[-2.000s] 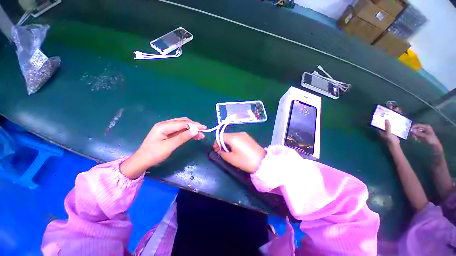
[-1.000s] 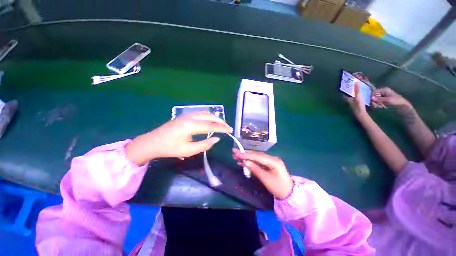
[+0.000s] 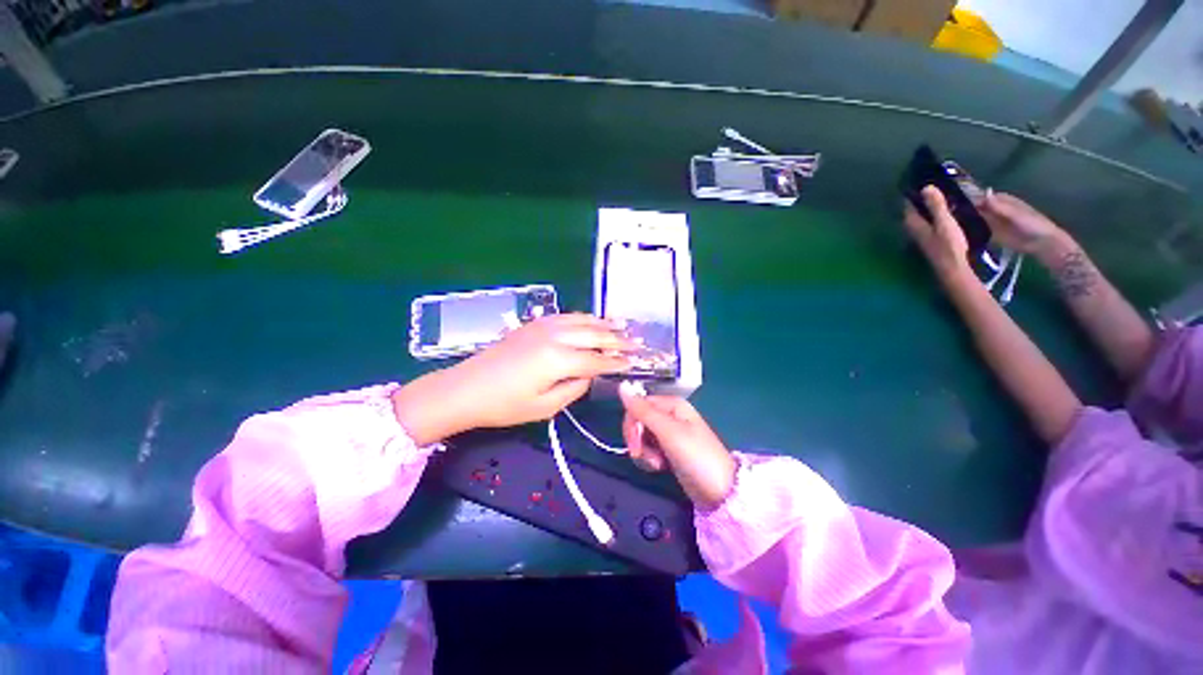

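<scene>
A power bank (image 3: 455,323) with a white rim lies flat on the green bench, its right end partly behind my left hand. A test phone (image 3: 643,297) lies on its white phone box (image 3: 679,237). My left hand (image 3: 541,369) rests its fingers over the phone's lower part. My right hand (image 3: 666,429) pinches a white cable plug (image 3: 633,390) at the phone's lower edge; whether it is inserted cannot be told. Another white cable (image 3: 574,481) hangs loose over the black power strip (image 3: 567,508) at the bench edge.
Waiting units with white leads lie at the back left (image 3: 314,172) and back right (image 3: 745,179). At the right, a neighbour's hands hold a dark phone (image 3: 953,198) and a unit with white leads. A blue stool (image 3: 60,593) stands below at the left.
My left hand has moved from over the power bank onto the test phone. My right hand has brought a plug to the phone's lower edge. The neighbour's phone has turned its dark side into view.
</scene>
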